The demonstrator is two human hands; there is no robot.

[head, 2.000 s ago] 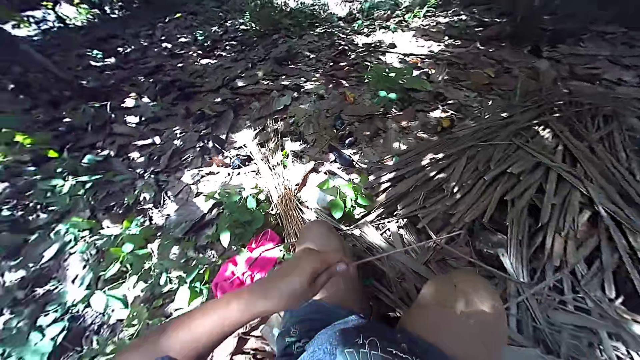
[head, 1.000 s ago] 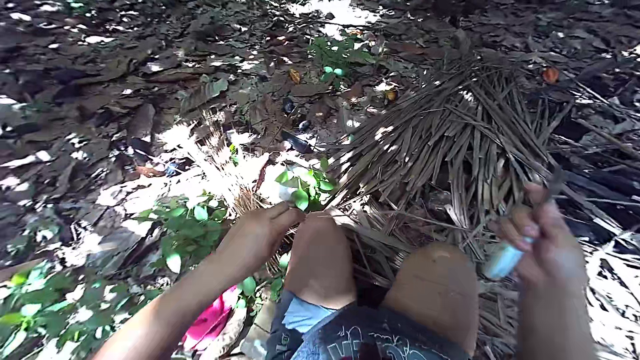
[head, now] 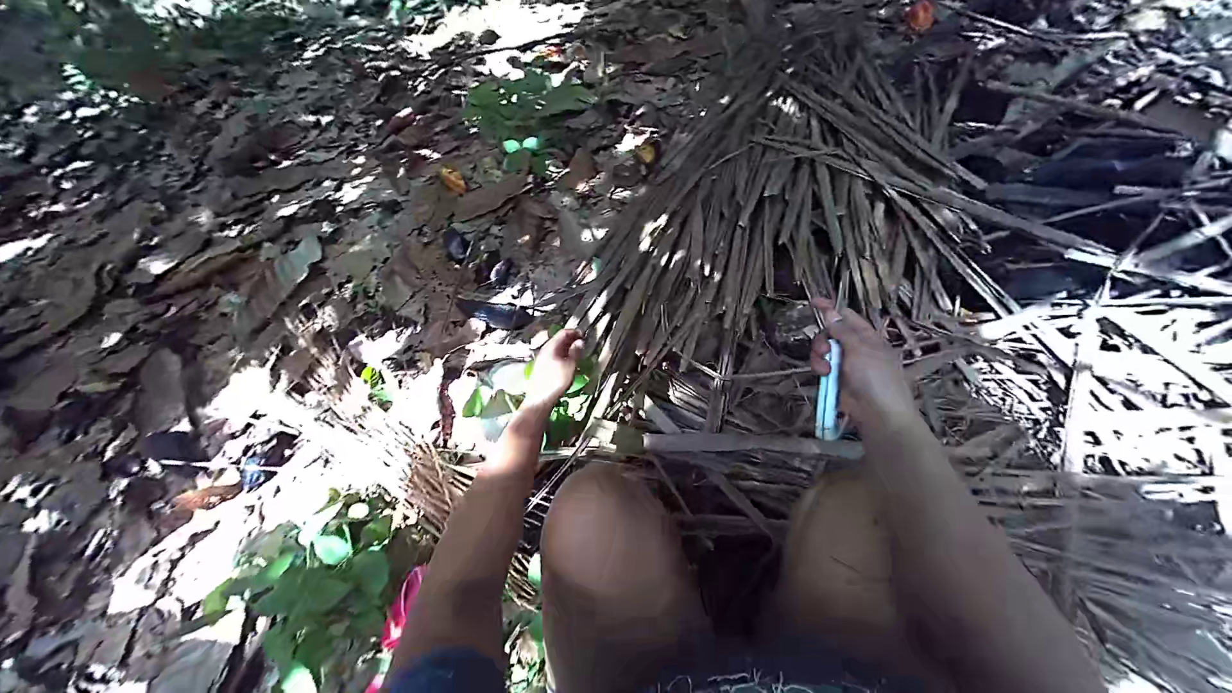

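Note:
My left hand point(head: 556, 368) is over the leaf litter at the left edge of a heap of dry palm leaf strips point(head: 760, 212), its fingers curled together; whether a thin strip is between them cannot be made out. My right hand point(head: 861, 361) is closed round the pale blue handle point(head: 828, 393) of what looks like a knife, in front of the heap; its blade is hard to pick out against the strips. Between my forearms are my bent knees, with a pale stalk point(head: 751, 444) lying across just beyond them.
A bundle of thin sticks point(head: 423, 472) lies left of my left forearm, beside a leafy green plant point(head: 322, 577). Pink cloth point(head: 402, 606) shows partly behind that forearm. Loose dry fronds point(head: 1107, 375) spread at the right. Brown leaves point(head: 241, 241) cover the ground at the left.
My right hand, out of view two seconds ago and raised at the right one second ago with the pale-handled tool, is now lower, closer to the heap. The view has turned right.

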